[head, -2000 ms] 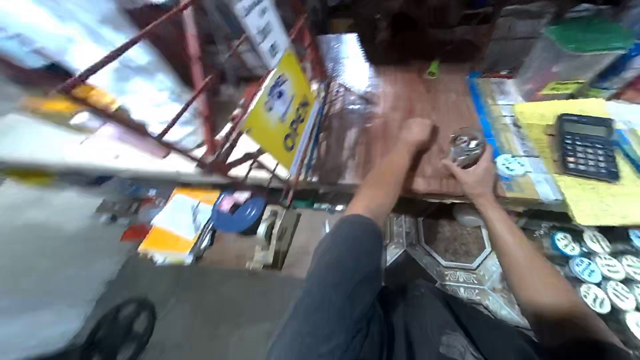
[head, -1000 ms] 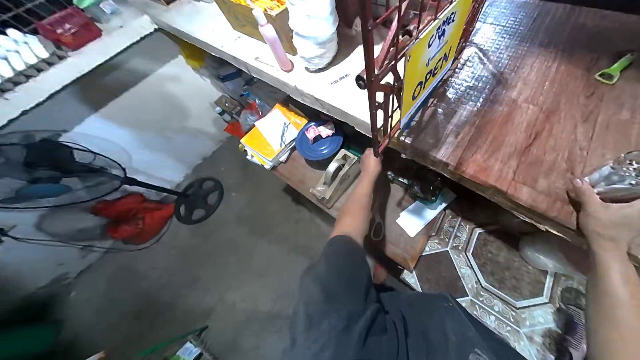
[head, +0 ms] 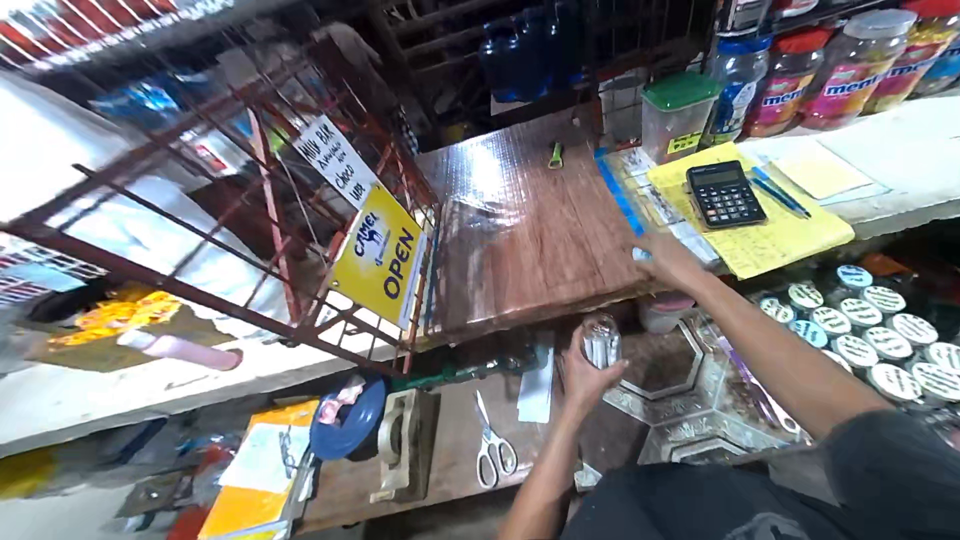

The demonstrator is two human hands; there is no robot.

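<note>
My left hand (head: 589,371) is closed around a small clear glass jar (head: 602,341) with pale contents, held just below the counter's front edge, above the lower shelf. Over the right part of the wooden counter top (head: 525,247), my right hand (head: 667,259) reaches to the front corner by the blue tape (head: 621,195). A small light-blue and white round thing (head: 641,255) shows at its fingertips; whether they grip it is unclear. Beyond it lie a black calculator (head: 726,195) and yellow paper (head: 787,240). Farther back on the wood is a green-handled tool (head: 556,156).
A red metal grille (head: 277,247) with a yellow sign (head: 379,255) borders the counter's left. Below are scissors (head: 495,450), a tape dispenser (head: 405,446) and a blue plate (head: 349,420). Candy jars (head: 859,71) stand back right; several round-lidded containers (head: 855,349) sit lower right.
The jar, in my right hand two seconds ago, is now in my left hand, below the counter. My left hand has left the grille's lower corner. The view has swung back right.
</note>
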